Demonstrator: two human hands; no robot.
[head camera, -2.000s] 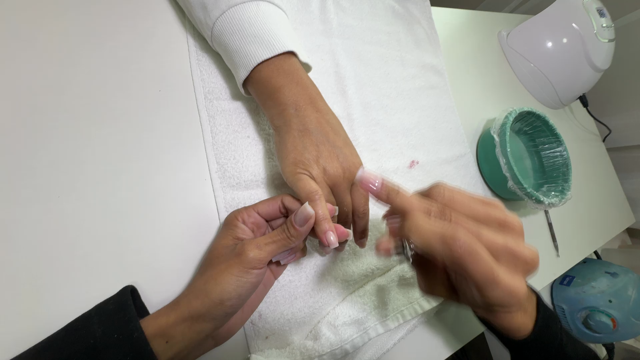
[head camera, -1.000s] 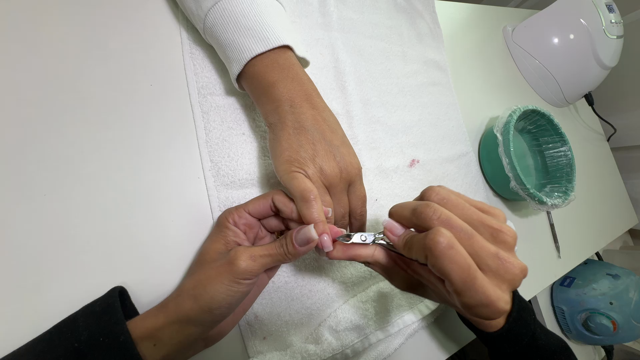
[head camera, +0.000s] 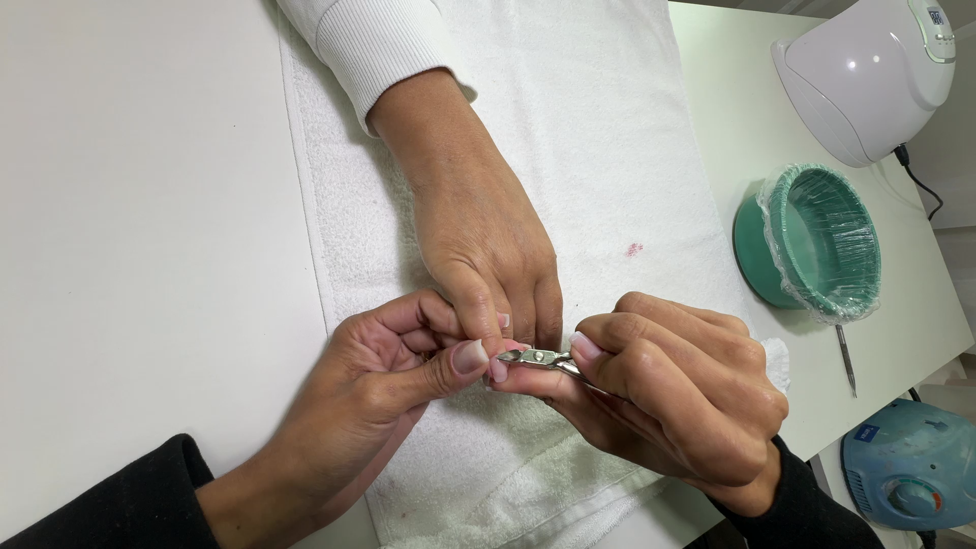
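Another person's hand (head camera: 488, 213), in a white ribbed sleeve cuff (head camera: 381, 57), lies palm down on a white towel (head camera: 595, 152). My left hand (head camera: 389, 366) holds one finger of that hand near its tip, with my thumb beside the nail (head camera: 498, 370). My right hand (head camera: 671, 381) is shut on metal cuticle nippers (head camera: 538, 357). Their jaws point left and rest at the held fingertip, by the nail's edge. Whether the jaws touch the skin cannot be told. My right hand covers most of the nippers' handles.
A green bowl (head camera: 751, 248) lined with clear plastic stands on the white table at right, a slim metal tool (head camera: 845, 361) beside it. Behind is a white nail lamp (head camera: 869, 76) with a cord. A blue device (head camera: 907, 457) with a dial sits at lower right.
Two seconds ago my right hand was blurred and off the held finger; it has moved in, and the nippers' jaws are at the fingertip. My left hand keeps its hold on the finger.
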